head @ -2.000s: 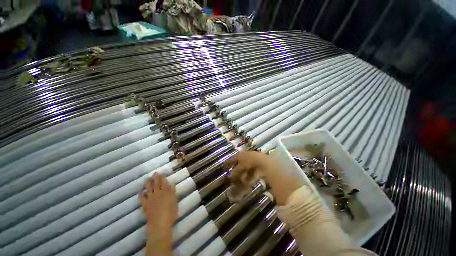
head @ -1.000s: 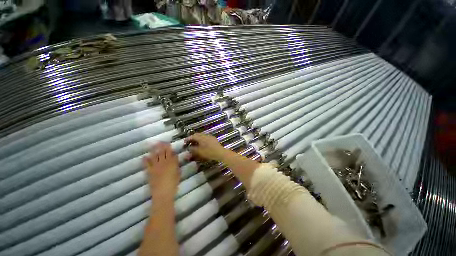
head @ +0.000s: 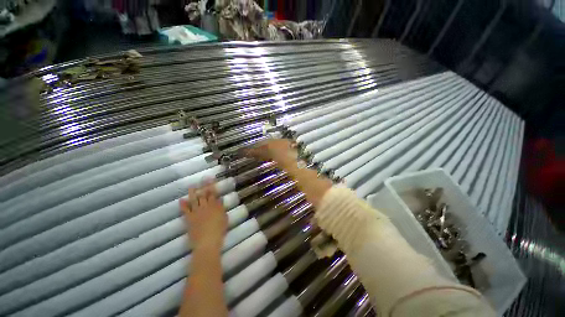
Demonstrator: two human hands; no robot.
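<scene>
White pleated fabric (head: pixel 105 204) lies ridged over the rods in a left panel and a right panel (head: pixel 396 117). Bare steel rods (head: pixel 272 186) show between them. Small metal clips (head: pixel 204 133) line the left panel's inner edge, and more clips (head: pixel 319 170) line the right panel's edge. My left hand (head: pixel 205 217) lies palm down on the left panel, fingers spread, holding nothing. My right hand (head: pixel 272 153) is blurred over the bare rods, its fingertips close to the lowest clips of the left row. Whether it holds a clip cannot be told.
A white clip bin (head: pixel 396 186) with loose clips sits on the right panel, beside my right forearm. A small tan piece (head: pixel 325 246) lies under that forearm. Tan scraps (head: pixel 99 67) lie on the far left rods. A teal tub (head: pixel 186 35) with white cloth stands behind the rack.
My right hand has moved from the clip bin side to the left panel's edge, then up along the clip row. The left row's near end has fewer clips. My left hand stays on the fabric.
</scene>
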